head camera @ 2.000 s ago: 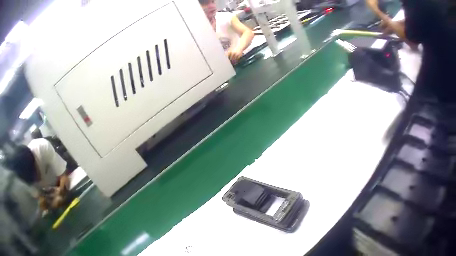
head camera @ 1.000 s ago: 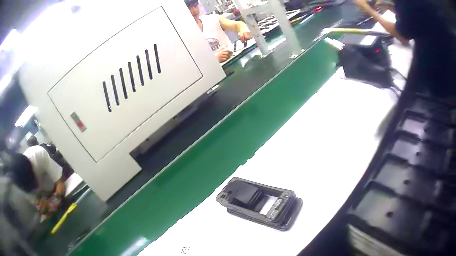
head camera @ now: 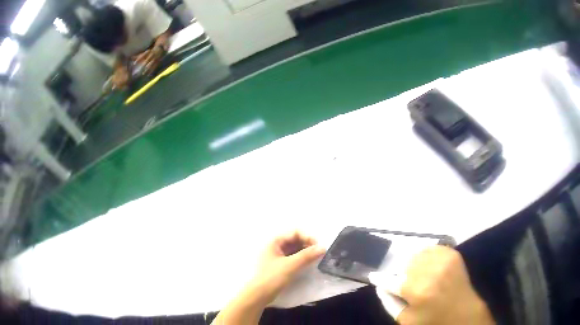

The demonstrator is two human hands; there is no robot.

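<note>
My right hand (head camera: pixel 439 285), with white finger cots, grips the right part of a flat black plastic housing (head camera: pixel 359 249) with a large window opening, low at the centre right. My left hand (head camera: pixel 283 266) is at the housing's left end, fingers curled, thumb on a whitish clear poly bag (head camera: pixel 315 287). The bag spreads below the hand and towards the housing's lower edge. White glare hides how far it overlaps the housing. A stack of thicker black housings (head camera: pixel 439 120) lies on the white bench strip, up and to the right.
The white bench strip (head camera: pixel 191 235) runs across the view. The green conveyor belt (head camera: pixel 280 95) lies behind it. A grey-white machine cabinet (head camera: pixel 251 28) stands beyond. Another person (head camera: pixel 130 32) works at the upper left, near a yellow tool (head camera: pixel 152 84). Black trays (head camera: pixel 547 254) sit at the right edge.
The view has swung left and down. Both my hands have come into the picture, with a flat housing in the right hand. The stacked housings now appear farther up and right.
</note>
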